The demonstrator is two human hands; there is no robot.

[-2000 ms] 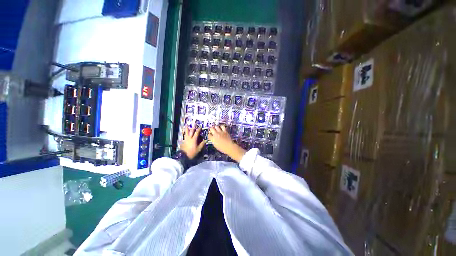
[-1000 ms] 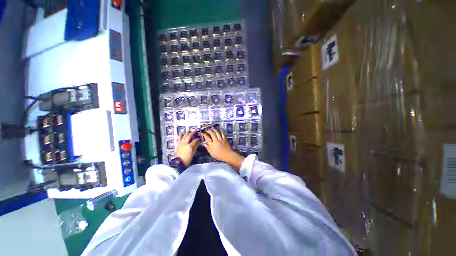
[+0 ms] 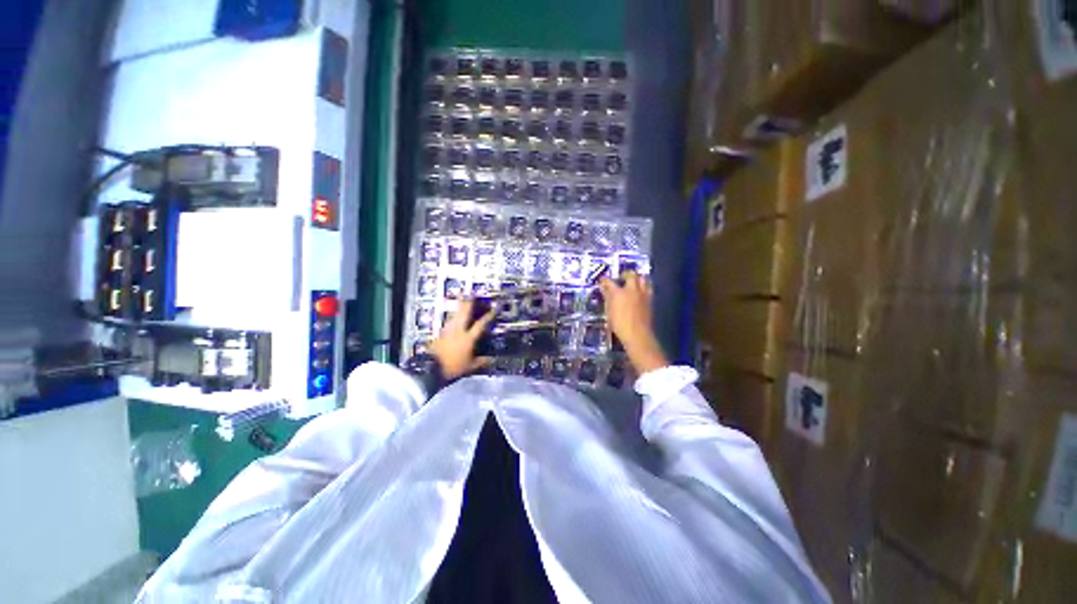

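A clear blister tray with small square black modules lies in front of me; some of its upper right pockets look empty. A black rectangular fixture lies over its near part. My left hand holds the fixture's left end, thumb and fingers around the edge. My right hand is over the tray's right side, fingertips close together at a pocket beside a small dark item. Whether it grips that item is too blurred to tell.
A second clear tray full of modules lies beyond. At left, the white machine bed carries another black fixture between two metallic clamp units, with red and blue buttons along its edge. Film-wrapped cartons stand at right.
My right hand has moved right, away from my left hand and the fixture, to the tray's right side. My left hand stays at the fixture, more of which now shows. The camera view has shifted.
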